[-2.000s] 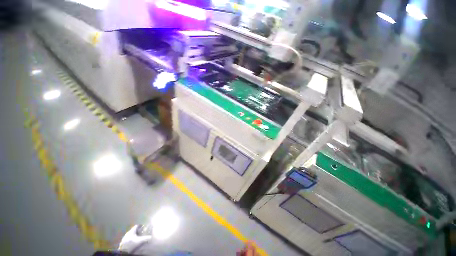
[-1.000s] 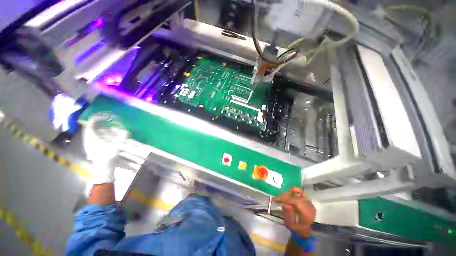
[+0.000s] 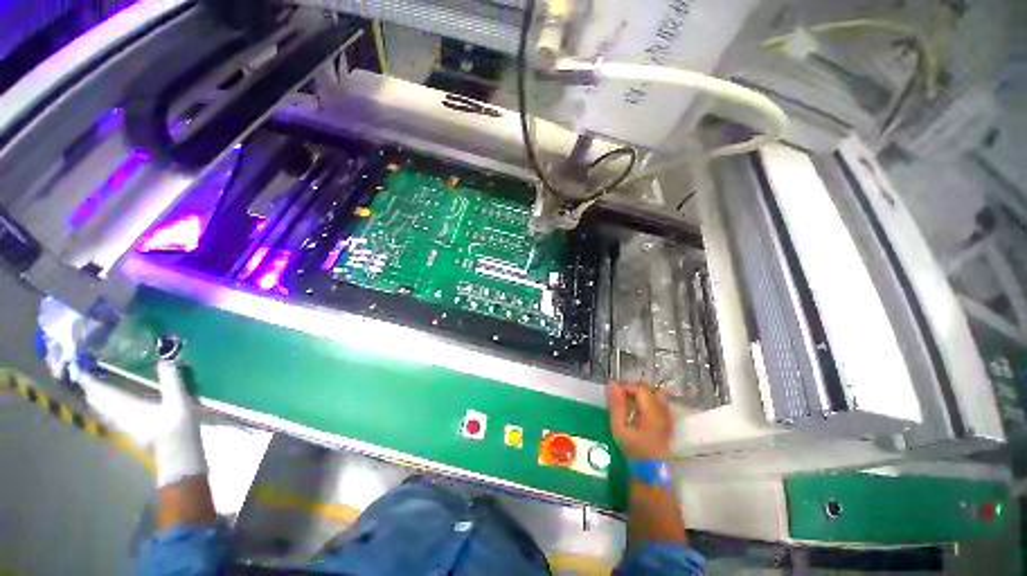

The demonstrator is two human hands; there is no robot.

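A large green circuit board (image 3: 445, 250) lies in a black carrier (image 3: 394, 304) in the machine bed. A dispensing head (image 3: 552, 214) with hoses stands over the board's upper right part. My left hand (image 3: 146, 414), in a white glove, is at the left end of the green front panel (image 3: 327, 377). Its thumb and fingers are around a faint clear plastic cup (image 3: 133, 335). My right hand (image 3: 640, 422), bare with a blue wrist band, is at the bed's front edge, right of the board. Its fingers are curled; whether it holds tweezers is too blurred to tell.
Red (image 3: 473, 425) and yellow (image 3: 514, 437) buttons and a red emergency stop (image 3: 557, 450) sit on the panel, left of my right hand. A white frame post (image 3: 833, 293) rises at the right. A second green panel (image 3: 901, 509) is at the lower right. Floor tape (image 3: 68, 414) shows at lower left.
The view has moved from the aisle to close over the machine. Since one second ago, my right hand has moved up from below the panel to the bed edge. My left hand appears farther left.
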